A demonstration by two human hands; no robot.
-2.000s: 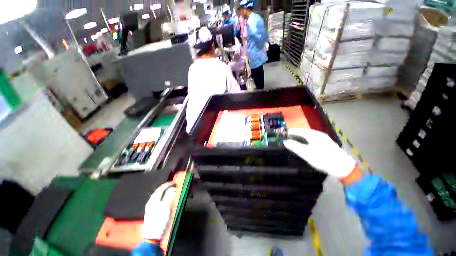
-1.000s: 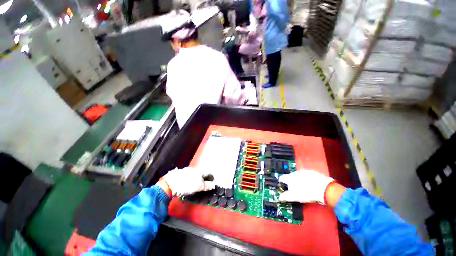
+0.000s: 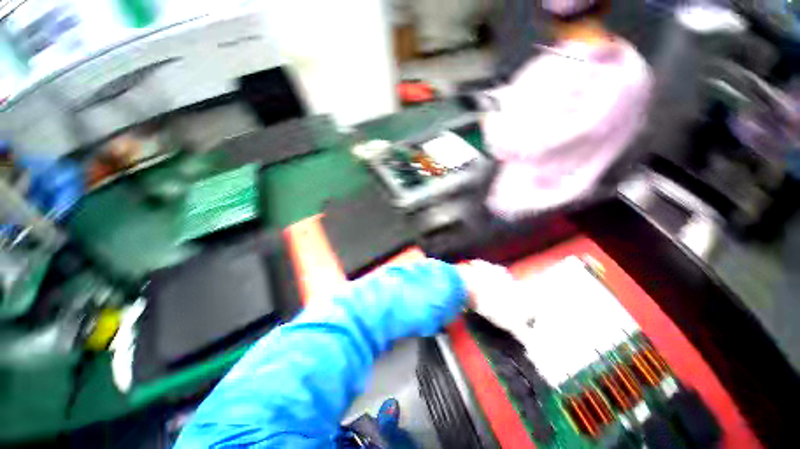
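The circuit board (image 3: 614, 395), with white blocks, orange coils and black parts upward, lies on the orange-red liner sheet (image 3: 693, 342) inside the black tray (image 3: 675, 254) at the right. My left hand (image 3: 500, 300), in a white glove, is at the board's near-left edge, beside the white blocks. Its fingers are blurred, and whether they grip the board cannot be told. My right hand is out of the picture.
Left of the tray is the green bench (image 3: 303, 186) with black foam pads (image 3: 210, 298), a green board (image 3: 221, 202) and a white cloth (image 3: 127, 346). Another board (image 3: 439, 158) sits on the conveyor. A person in pink (image 3: 570, 123) stands beyond the tray.
The view has swung left, bringing more of the bench in. My left hand has gone from beside the tray to the board inside it. My right hand, earlier on the board, has left the picture.
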